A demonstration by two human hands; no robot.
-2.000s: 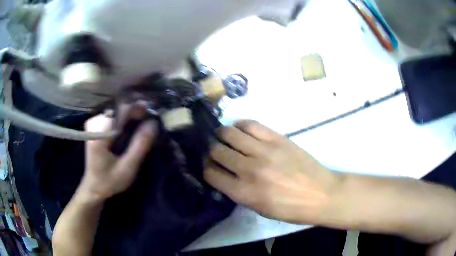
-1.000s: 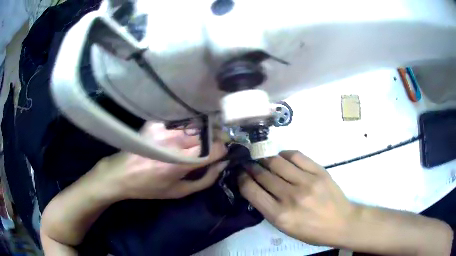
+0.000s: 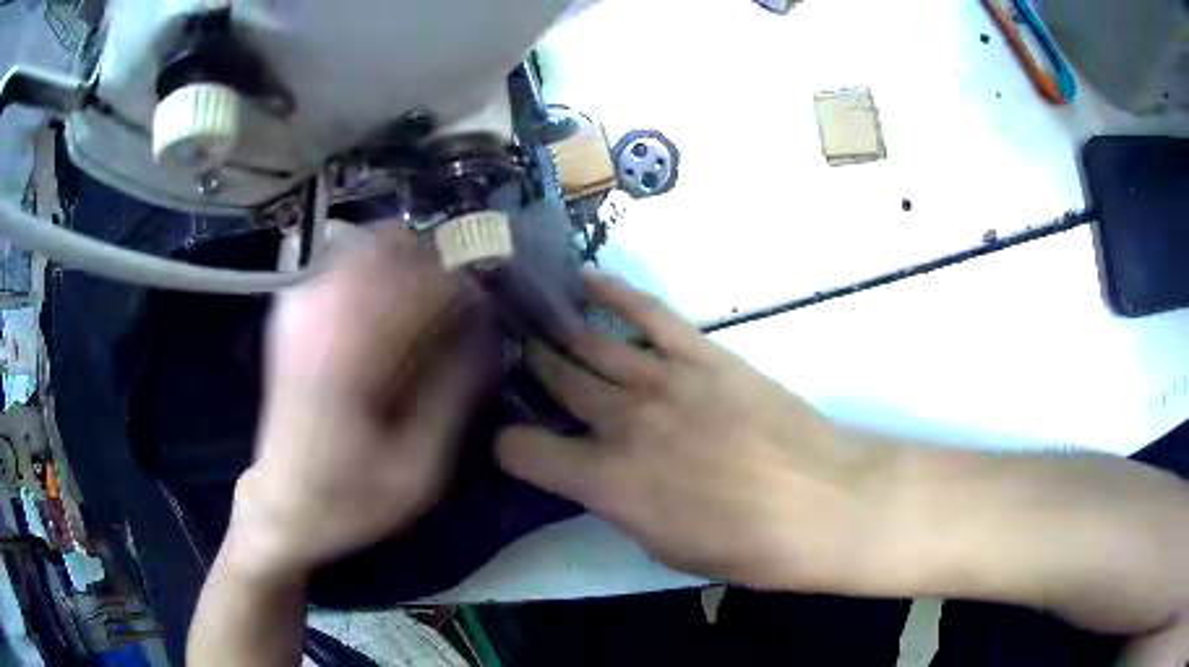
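Observation:
The dark navy cloth (image 3: 209,391) lies on the white table under and left of the sewing machine head (image 3: 326,78). My left hand (image 3: 372,378) is blurred over the cloth, just below the machine's needle area; its fingertips cannot be made out. My right hand (image 3: 678,443) lies on the cloth's right part, fingers bent, with fingertips on dark cloth beside the cream tension knob (image 3: 475,241). A greyish blurred piece of cloth (image 3: 541,267) stands between the knob and my right fingers. The needle itself is hidden.
A slotted grey disc (image 3: 645,163) sits right of the needle area. A small tan square (image 3: 850,127) lies on the white table (image 3: 965,339). Orange and blue handles (image 3: 1039,52) lie at the upper right, a black phone (image 3: 1141,224) at the right edge. The pale guard bar (image 3: 144,258) curves at the left.
The camera view has shifted, so the machine head shows further up and left. My left hand has come out from behind the guard bar and is blurred. My right hand stays at the cloth's right part.

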